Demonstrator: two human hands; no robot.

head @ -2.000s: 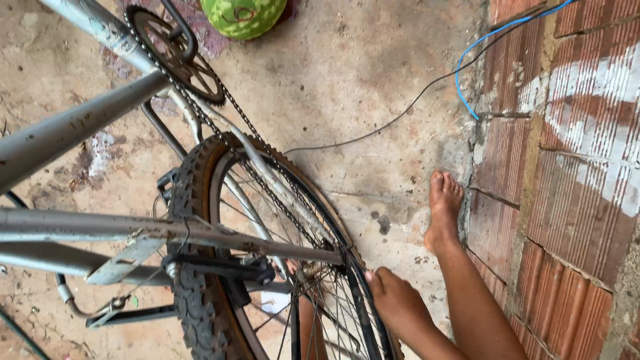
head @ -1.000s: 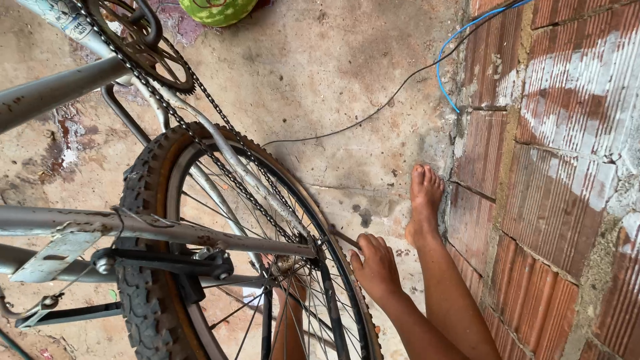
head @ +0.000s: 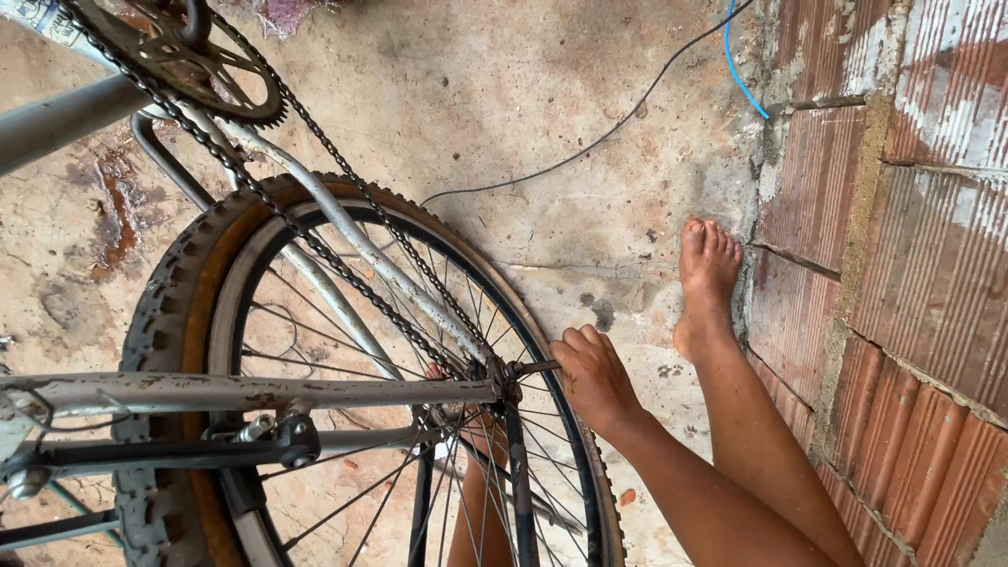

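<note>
My right hand (head: 597, 379) is closed around the end of a narrow metal tool, apparently a wrench (head: 539, 366), just right of the bicycle's rear axle. The tool's other end meets the axle nut (head: 512, 372); its jaw is hard to make out. Around the hub, the spoked rear wheel (head: 157, 315) with a knobby tyre sits in the worn silver frame (head: 260, 391). A chain (head: 339, 264) runs from the rear hub to the chainring (head: 213, 79) at upper left. My left hand is not in view.
A bare foot (head: 709, 268) rests beside the brick wall (head: 929, 260) at right. Another limb, apparently a foot (head: 476, 429), shows through the spokes. A dark cable (head: 551, 167) crosses the concrete floor, with a blue cable (head: 740, 79) by the wall.
The tool now reaches from my right hand to the axle nut; one second ago it pointed up and away from the hub. The watermelon at the top has left the view.
</note>
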